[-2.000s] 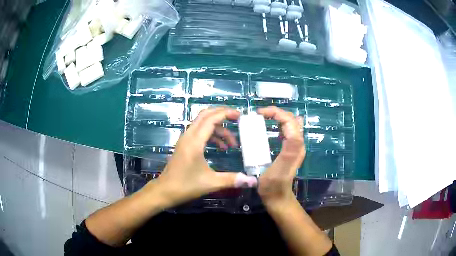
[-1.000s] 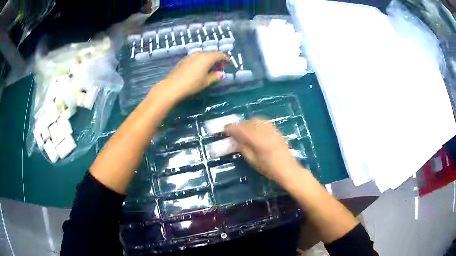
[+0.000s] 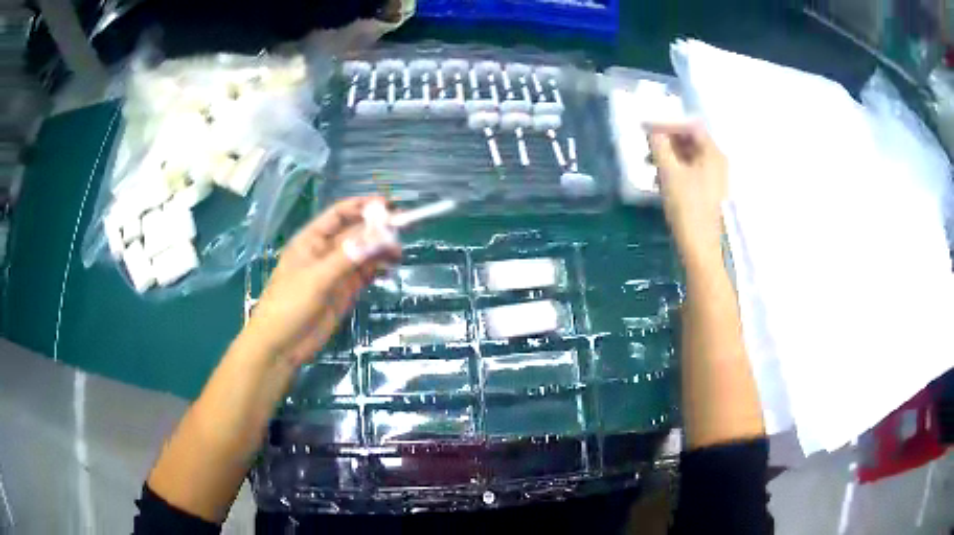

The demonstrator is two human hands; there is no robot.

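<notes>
My left hand holds a stemmed insert above the blister tray's back left part, its pale stem pointing right. My right hand is over the right edge of the small clear tray of white parts; its fingertips are blurred, and I cannot tell if they grip a piece. The clear blister tray lies in front of me with two white housings in one column, one pocket behind the other. The parts tray behind it holds rows of stemmed inserts.
An open clear bag of off-white blocks lies at the left. Large white sheets lie at the right, beside my right forearm. A blue tray is at the back. A red object is low at the right.
My left hand has come back from the parts tray with a stemmed insert. My right hand has left the housing in its pocket and moved back and right to the small white parts.
</notes>
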